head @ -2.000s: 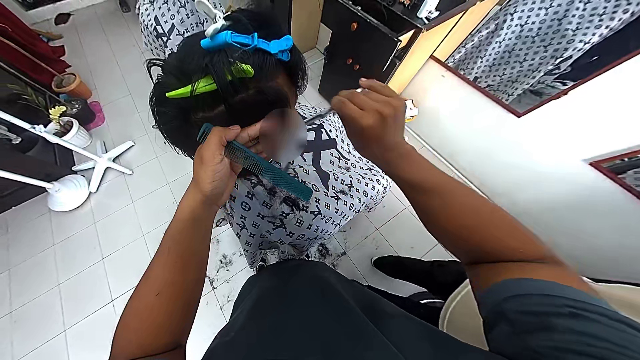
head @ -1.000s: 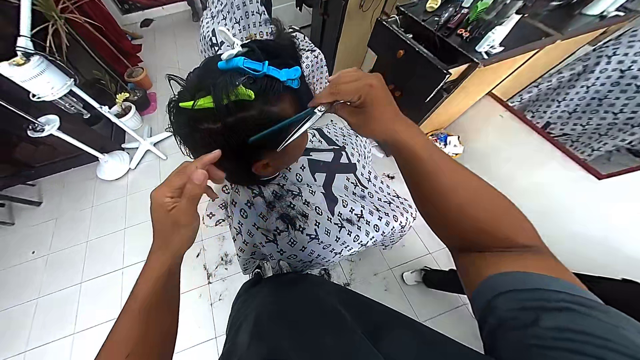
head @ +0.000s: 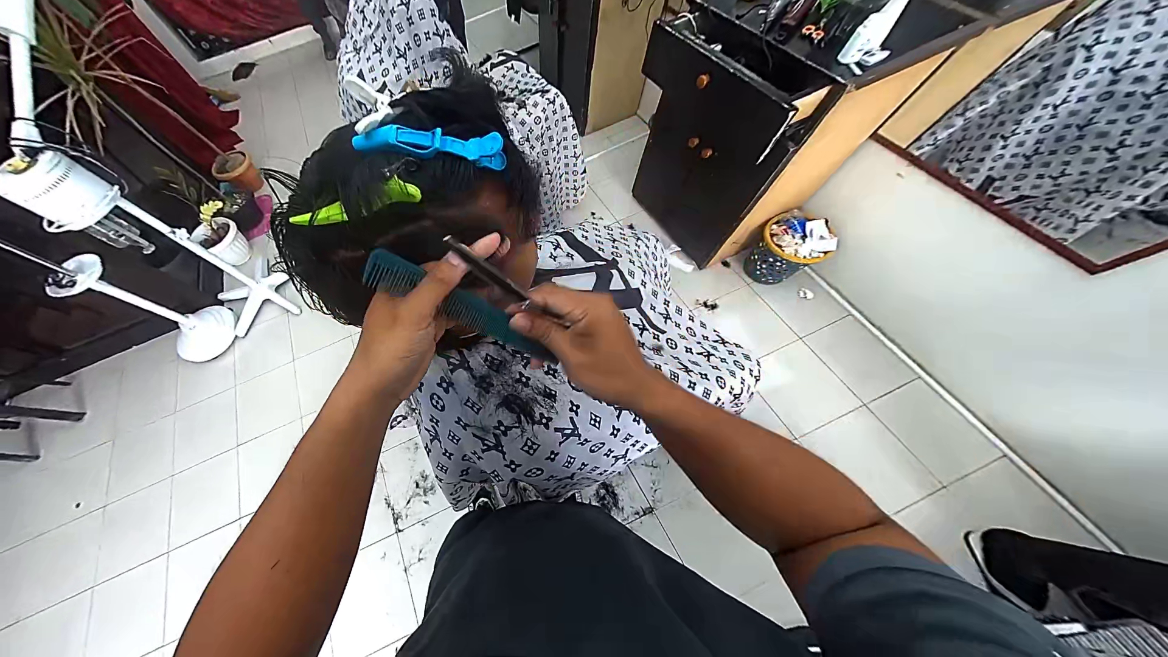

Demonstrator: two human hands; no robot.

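Observation:
A seated person's dark hair [head: 338,173] is sectioned by a blue hair clip [head: 429,146], a lime green clip [head: 356,204] and a white clip [head: 372,102]. My left hand [head: 406,333] holds a teal comb [head: 474,310] slanting across the side of the head. In my right hand [head: 589,342] are the hair scissors [head: 497,276], their blades over the comb and pointing up to the left; whether the blades are apart is unclear. A white patterned cape [head: 566,438] covers the person's body, with cut hair [head: 520,397] on it.
At the left stand a white wheeled lamp stand [head: 258,294] and potted plants [head: 222,239]. A black cabinet [head: 712,137] with tools on top is at the upper right, beside a full waste basket [head: 789,251]. A framed mirror [head: 1049,137] hangs at the right. Cut hair lies on the tiled floor [head: 411,502].
My left hand, with no comb in it one second ago, now holds the comb. The right hand, which had comb and scissors together, now holds only the scissors and is lower, close to the left.

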